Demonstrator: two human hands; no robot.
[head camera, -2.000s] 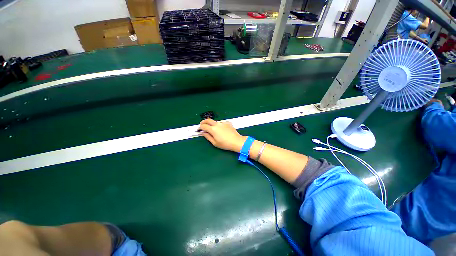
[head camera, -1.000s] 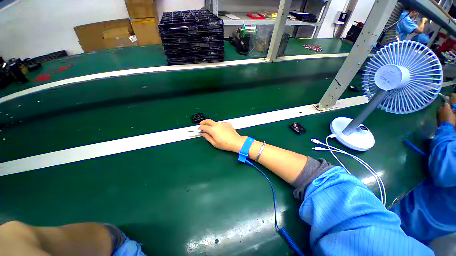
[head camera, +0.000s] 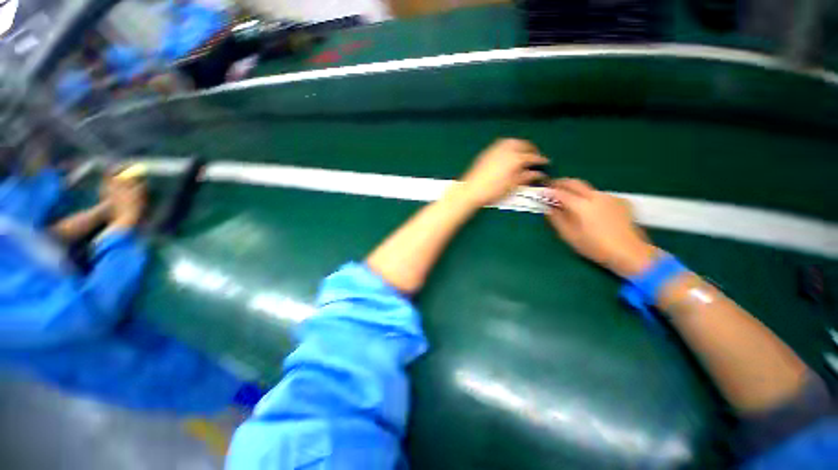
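Note:
My left hand is over the white rail, with its fingers bent around a small dark thing, perhaps a black module. My right hand is just to the right, its fingertips close to the left hand's at the rail. A thin pale and dark sliver lies between the hands at the right fingertips; blur hides whether it is held. A blue strap is around my right wrist.
The green belt extends behind the rail. Another worker in a blue smock is at the left, hands near a yellow thing. A long dark object stands beside them. A blurred dark thing lies at the far right.
The view has swung left and is blurred. My left arm has reached forward from the lower left to meet my right hand at the rail. The fan is out of view.

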